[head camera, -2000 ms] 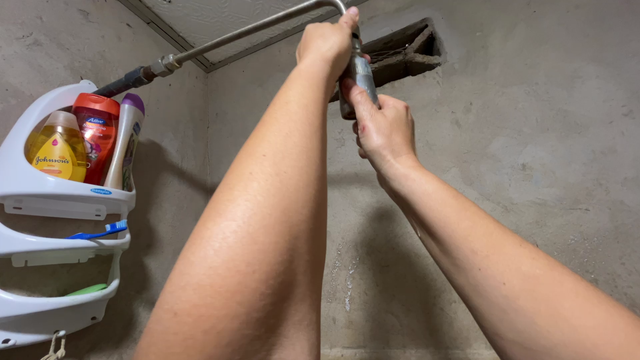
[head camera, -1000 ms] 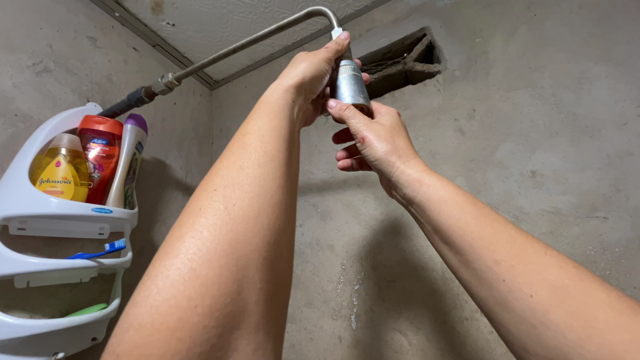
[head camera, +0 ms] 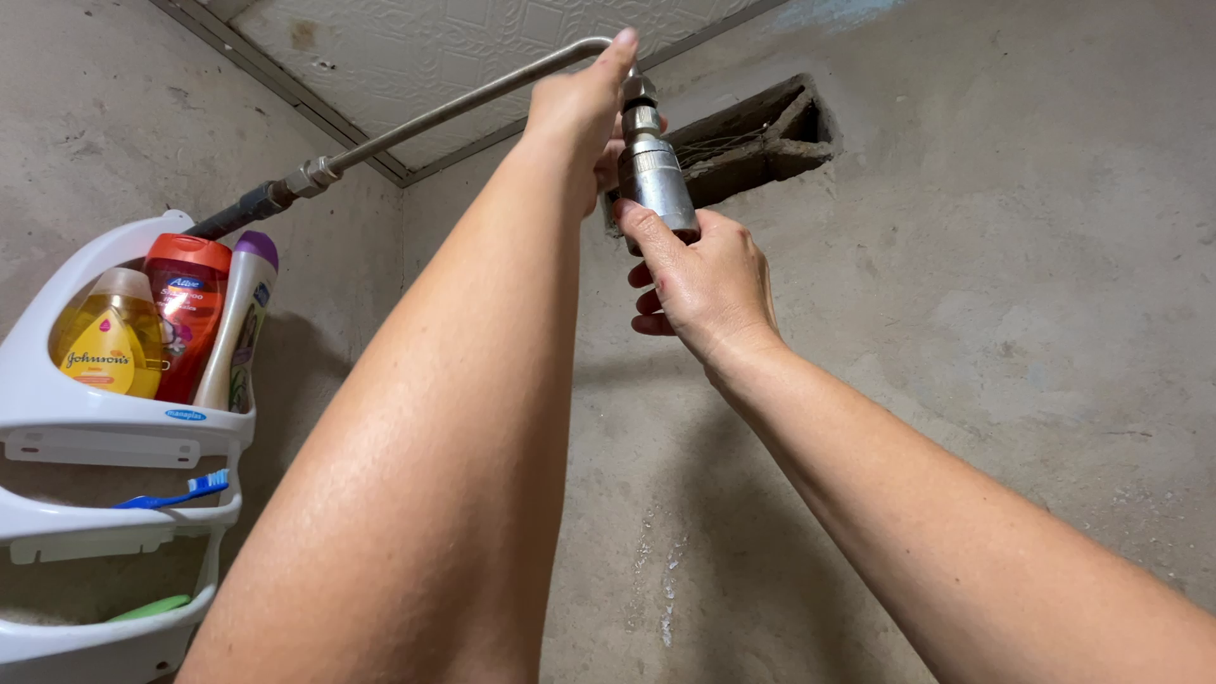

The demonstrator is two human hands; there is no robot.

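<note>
A metal shower head (head camera: 657, 185) hangs from the bent end of a metal shower arm (head camera: 465, 100). My left hand (head camera: 589, 114) is raised at the bend and the fitting, its thumb up by the pipe; its fingers are partly hidden behind the wrist and the shower head, so its grip is not clear. My right hand (head camera: 708, 275) holds the lower rim of the shower head, thumb on the near side, the other fingers behind and below it. The arm runs down left through a hex coupling (head camera: 312, 178) to a dark pipe (head camera: 237, 211).
At the left, a white plastic shower caddy (head camera: 28, 380) holds a yellow bottle (head camera: 112, 332), a red shampoo bottle (head camera: 187, 313), a white bottle with purple cap (head camera: 237, 323) and a blue toothbrush (head camera: 176, 496). A rough wall opening (head camera: 760, 142) lies behind the shower head, below the ceiling panel (head camera: 380, 57).
My left hand has shifted off the fitting's near side, so more of the metal fitting shows than one second ago. My right hand stays at the shower head's lower rim.
</note>
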